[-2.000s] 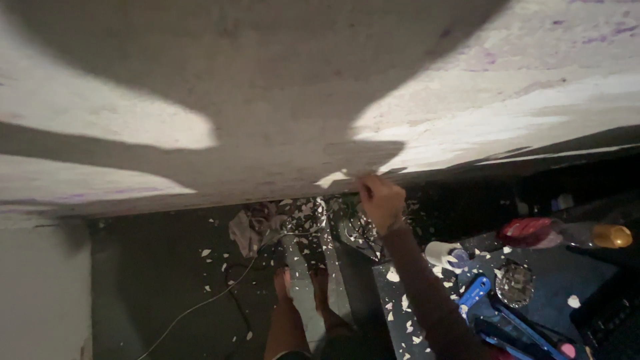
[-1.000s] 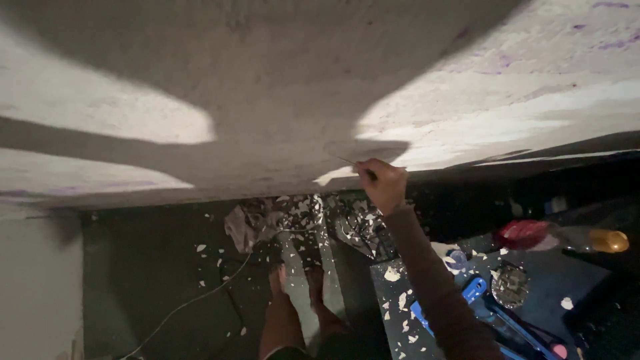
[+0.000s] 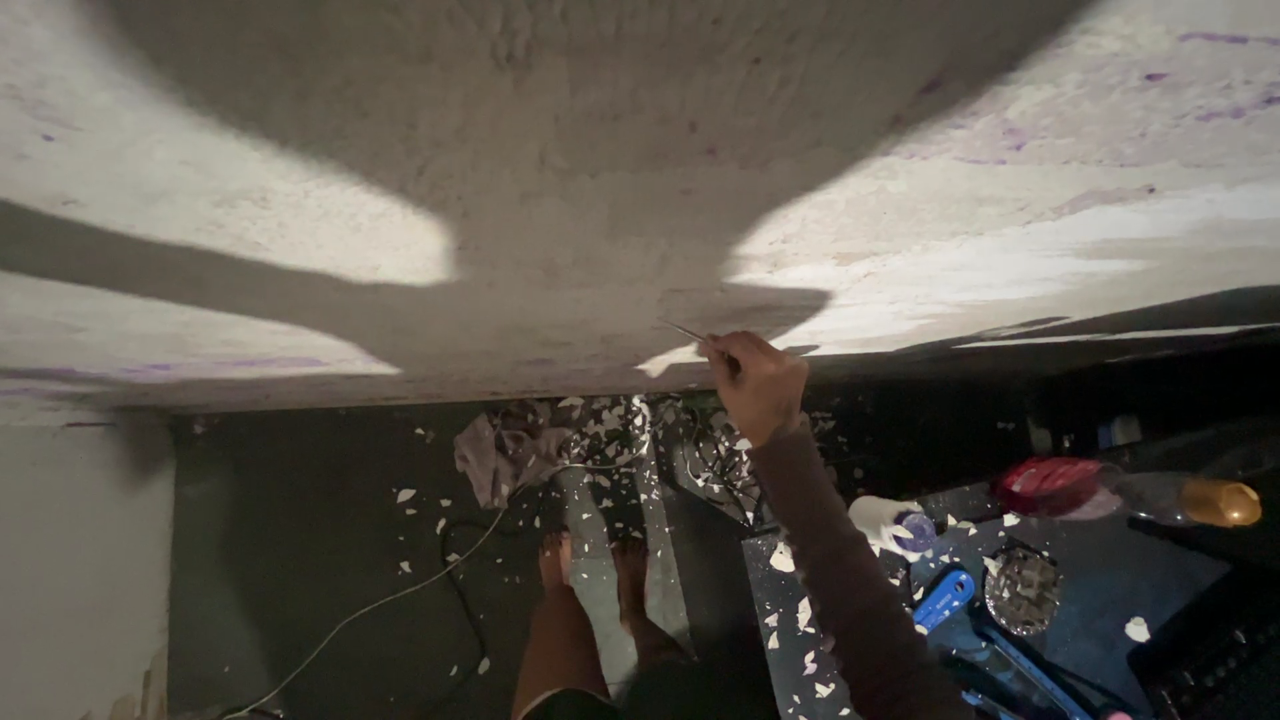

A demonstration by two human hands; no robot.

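Note:
My right hand (image 3: 757, 385) is closed on a thin pointed metal tool (image 3: 684, 330), whose blade reaches up and left against the wall (image 3: 600, 250). The exact kind of tool cannot be told. The wall surface is rough, greyish white, with purple traces. Beside my fingers, a bright pale patch (image 3: 668, 358) shows low on the wall; whether it is light or bared plaster cannot be told. My left hand is out of view. A large dark shadow covers the middle of the wall.
Pale flakes and a crumpled cloth (image 3: 500, 455) lie by the wall's foot, with a cable (image 3: 370, 607) across the floor. At right, a dark surface (image 3: 1110, 575) bears a blue-handled tool (image 3: 943, 600), a round flake-filled dish (image 3: 1022, 590), a white container (image 3: 890, 525) and a red-and-clear bottle (image 3: 1125, 492).
Two seconds ago my right hand was at the wall with its tool not discernible; now the thin tool points up and left from my fingers. The hand has stayed near the same patch.

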